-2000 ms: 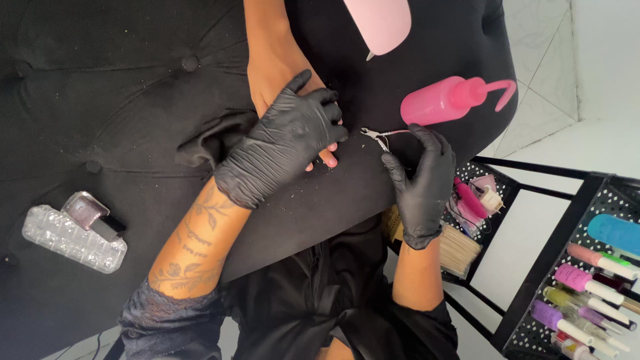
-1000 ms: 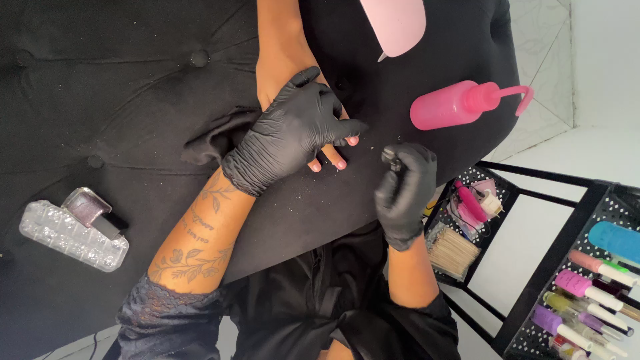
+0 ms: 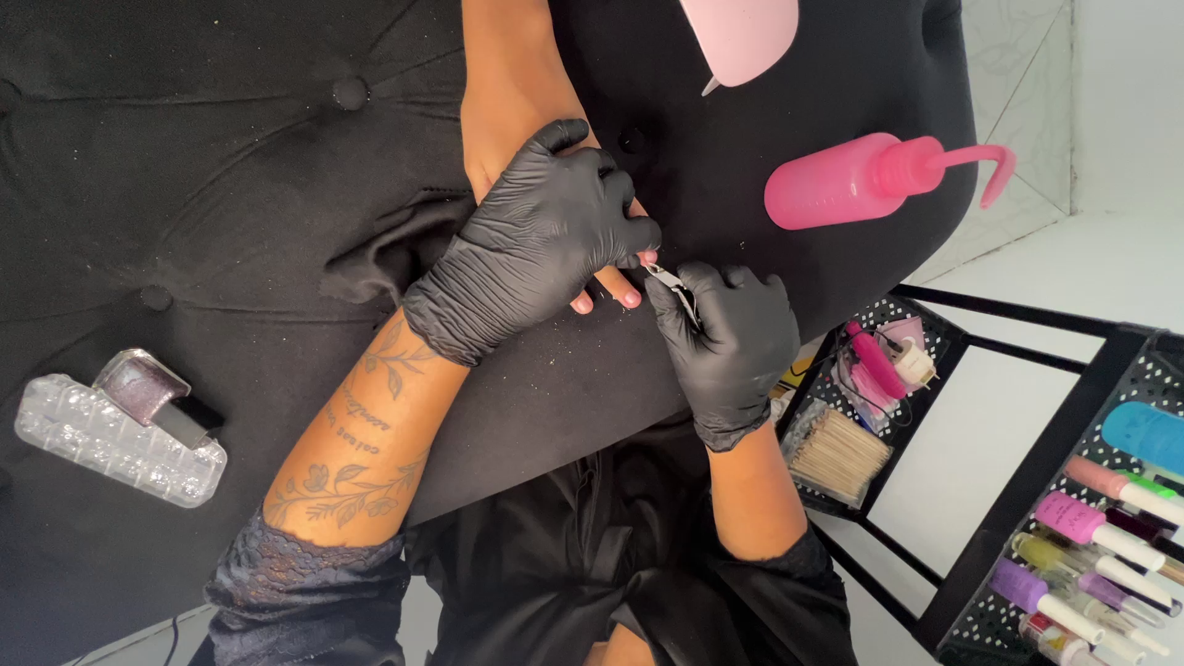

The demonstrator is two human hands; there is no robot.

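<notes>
My left hand [image 3: 555, 222], in a black glove, lies over another person's hand [image 3: 518, 120] and grips one of its fingers near the tip. The tips of other fingers stick out below my palm. In my right hand [image 3: 726, 338], also gloved in black, is a pair of metal cuticle nippers [image 3: 675, 289]. Their jaws are at the nail of the held finger; whether they touch the skin cannot be told. My fingers partly hide the handles. Small pale crumbs lie on the black padded surface [image 3: 546, 398] below the hands.
A pink squeeze bottle [image 3: 832, 188] with a bent spout lies right of the hands, below a pale pink device [image 3: 747, 32]. Far left are a clear compartment case [image 3: 69, 435] and a glittery nail polish bottle [image 3: 143, 384]. A black rack [image 3: 1017, 344] holds wooden sticks [image 3: 840, 453] and polish bottles [image 3: 1073, 518].
My right hand was drawn back from the other person's fingers a second ago; now it has come left and up, bringing the nippers to a nail. My left hand still covers the other person's hand.
</notes>
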